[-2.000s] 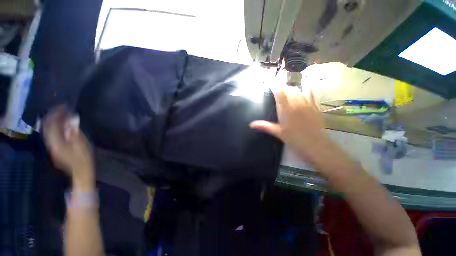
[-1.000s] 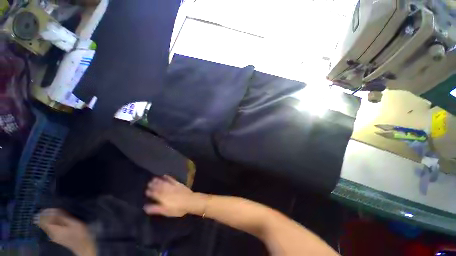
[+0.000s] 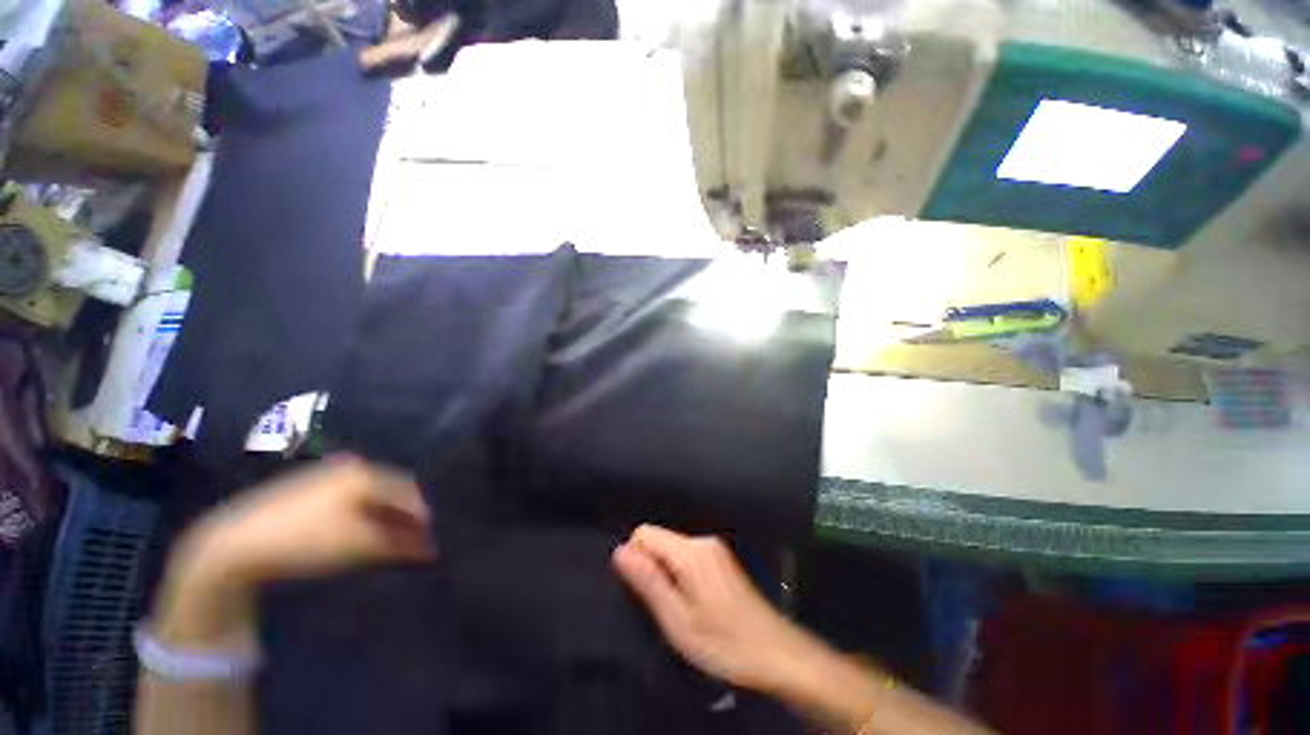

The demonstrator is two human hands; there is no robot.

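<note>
A dark garment piece [image 3: 675, 417] lies on the sewing table with its top edge by the needle area [image 3: 783, 259], under bright glare. More dark cloth hangs over the table's front edge and the lap. My left hand [image 3: 309, 524], blurred, is over the hanging cloth at lower left, its fingers curled; whether it grips cloth is unclear. My right hand [image 3: 697, 596] pinches the dark cloth near the table's front edge, thumb and fingers together. The sewing machine head [image 3: 862, 115] with its green panel stands above the garment.
Blue and yellow-green thread snips [image 3: 991, 319], light grey scraps [image 3: 1095, 417] and a yellow patch [image 3: 1089, 270] lie right of the needle. More dark cloth [image 3: 280, 244] lies at left. A dark blue basket [image 3: 98, 603] stands lower left, a red one [image 3: 1106, 668] lower right.
The view has swung back right. My right hand has moved from the lower-left cloth to the cloth below the table edge. My left hand has risen. More dark cloth now spreads across the lap.
</note>
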